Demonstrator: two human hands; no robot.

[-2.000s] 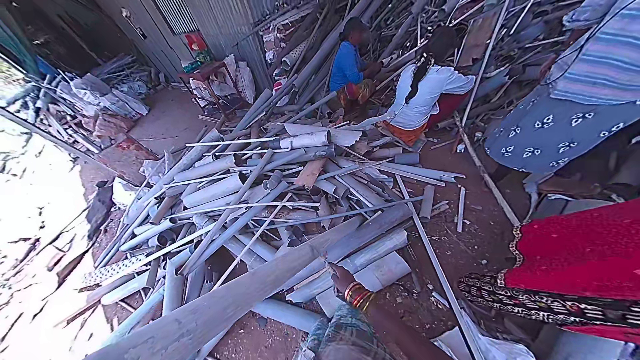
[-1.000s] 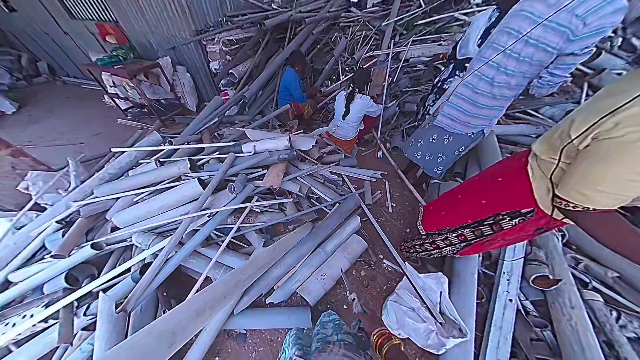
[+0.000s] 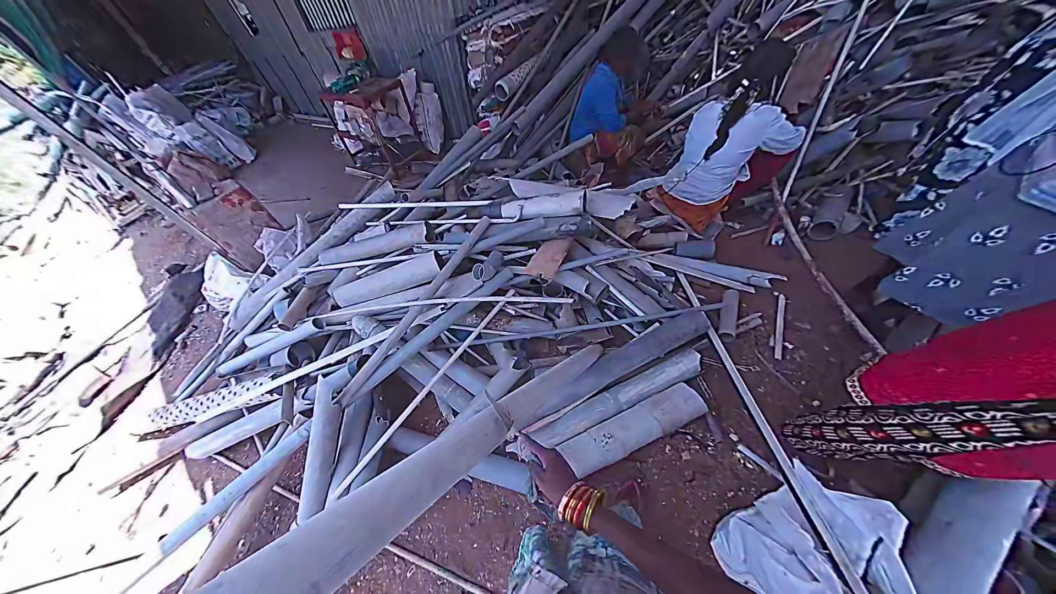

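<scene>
My right hand [image 3: 549, 472], with red and gold bangles at its wrist, is at the lower middle, close to the edge of a long grey plastic pipe [image 3: 363, 516] that runs diagonally from the bottom left. Whether its fingers grip the pipe is hard to tell. Just beyond the hand lie wide grey pipe pieces [image 3: 631, 427] side by side. My left hand is not in view. Farther off spreads a large heap of grey pipes and thin strips [image 3: 388, 285].
Two people crouch at the back, one in a blue top [image 3: 598, 103], one in white [image 3: 714, 157]. A red skirt [image 3: 965, 363] of a standing person is at the right. Near it lie a white sack [image 3: 813, 536] and a long thin strip [image 3: 759, 412]. A small table [image 3: 367, 95] stands by the metal wall.
The view has swung right and then back left. My right hand, low at the bottom edge a second ago, now shows higher, beside the long pipe and the wide pieces.
</scene>
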